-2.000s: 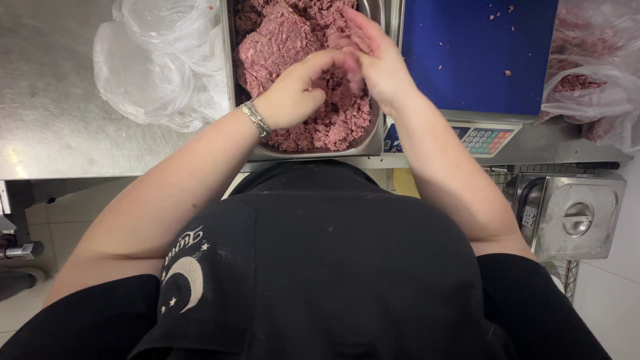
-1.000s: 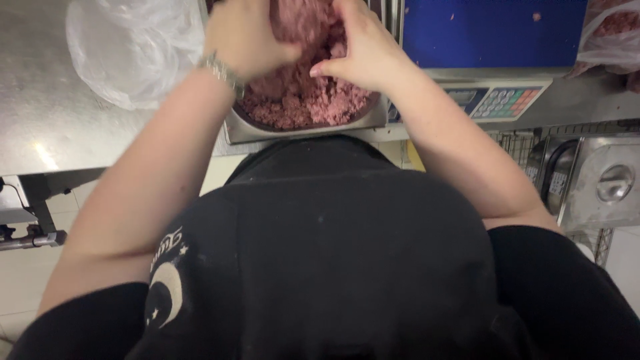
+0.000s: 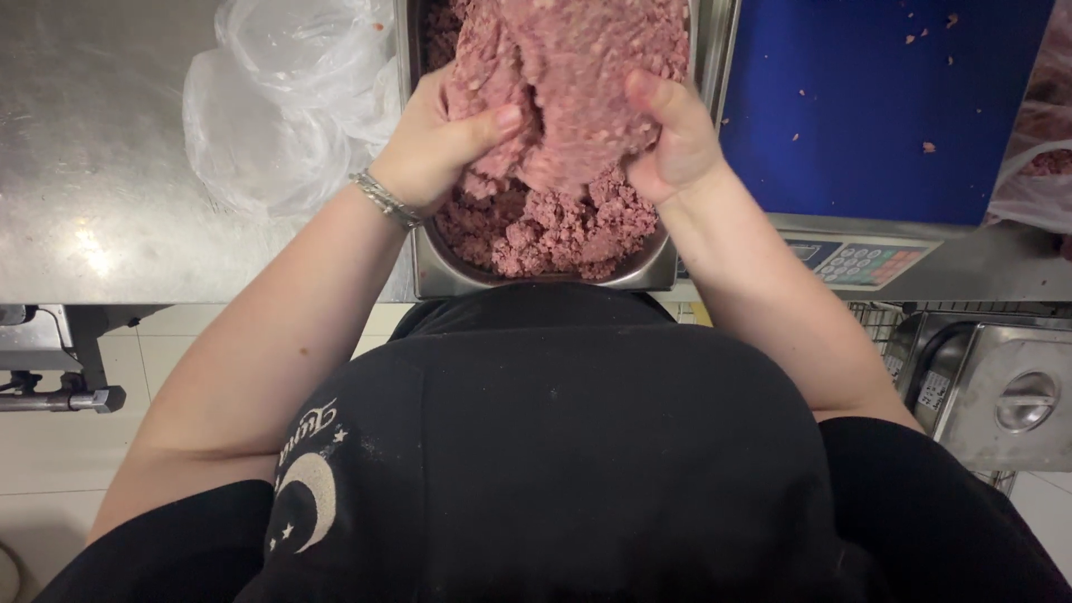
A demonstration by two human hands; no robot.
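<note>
A large lump of ground meat [image 3: 578, 92] is held between my two hands above a deep stainless steel pan [image 3: 544, 289]. My left hand [image 3: 444, 138], with a bracelet at the wrist, grips its left side, the thumb lying on top. On the other side my right hand [image 3: 674, 138] has its thumb against the lump; both hands' other fingers are mostly hidden beneath or behind the meat. Loose, crumbly ground meat [image 3: 578, 230] lies lower in the pan. The lump is slightly blurred and has a dark crease near my left thumb.
Crumpled clear plastic bags [image 3: 268, 126] lie left of the pan on the steel table [image 3: 100, 167]. At the right stands a scale with a keypad [image 3: 863, 264], under a blue board [image 3: 863, 117] with meat crumbs. Bagged meat [image 3: 1047, 163] is farther right; a lidded steel container [image 3: 1013, 394] sits lower right.
Two seconds ago my hands were close together over the meat, the right one raised. Now they are apart, holding a large lump from both sides.
</note>
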